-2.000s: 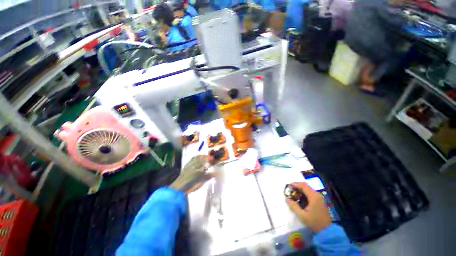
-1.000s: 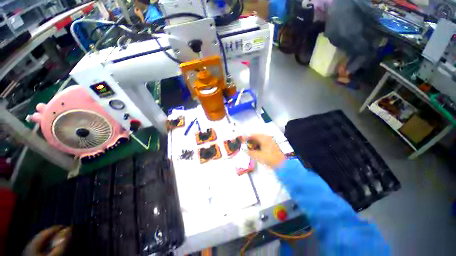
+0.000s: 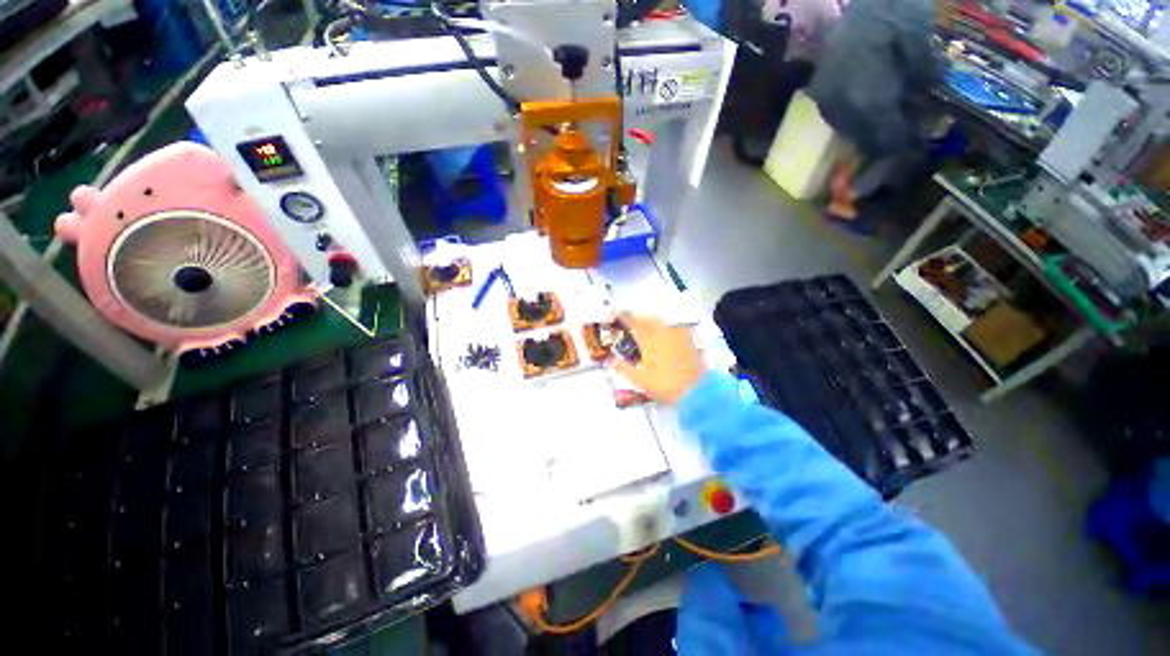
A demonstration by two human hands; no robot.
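My right hand (image 3: 661, 360) is over the right-hand fixture (image 3: 595, 341) on the white plate. Its fingers are on a small dark round module (image 3: 625, 346) at that fixture. Two more orange-brown fixtures with black centres sit to its left, one at the front (image 3: 548, 354) and one behind (image 3: 535, 310). A further one (image 3: 447, 273) lies at the plate's back left. A pink block (image 3: 630, 397) shows partly under my right hand. My left hand is out of the picture.
The orange press head (image 3: 574, 205) hangs behind the fixtures. A pile of small black parts (image 3: 480, 359) and a blue pen-like tool (image 3: 491, 286) lie left. Black trays stand at left (image 3: 257, 500) and right (image 3: 840, 372). A pink fan (image 3: 186, 256) is at left; a person (image 3: 873, 90) is beyond.
My right hand has moved from the plate's right side to the right-hand fixture with the module. My left hand left the plate, showed at the lower left, and is now out of view.
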